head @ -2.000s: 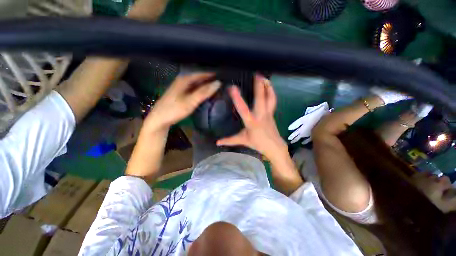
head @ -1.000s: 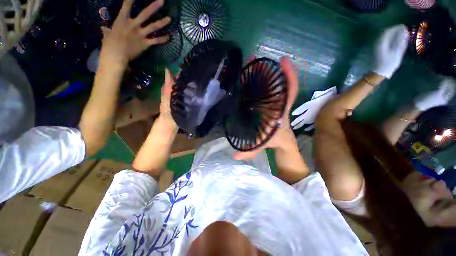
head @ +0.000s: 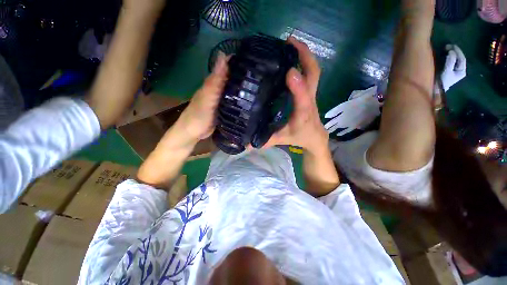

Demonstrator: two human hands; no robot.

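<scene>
A black fan body (head: 239, 97) with a ribbed, slotted side is held up in front of my chest, turned edge-on. My left hand (head: 208, 103) is pressed on its left side. My right hand (head: 306, 100) holds its right side, thumb and fingers curved around the edge. The two hands grip it from opposite sides. The face toward my right hand is mostly hidden, so I cannot tell how the front grille sits there. A round black grille (head: 225, 53) shows on the bench just behind the fan body.
Another black grille (head: 227, 12) lies farther back on the green bench (head: 356, 42). A white glove (head: 356, 111) lies at right, beside a neighbour's arm (head: 408, 94). Another person's arm (head: 125, 61) reaches in at left. An open carton (head: 147, 125) and closed cartons (head: 83, 222) are lower left.
The fan body and the separate front grille in my right hand have come together between my hands and turned edge-on. The neighbour's arm at right has swung up and forward.
</scene>
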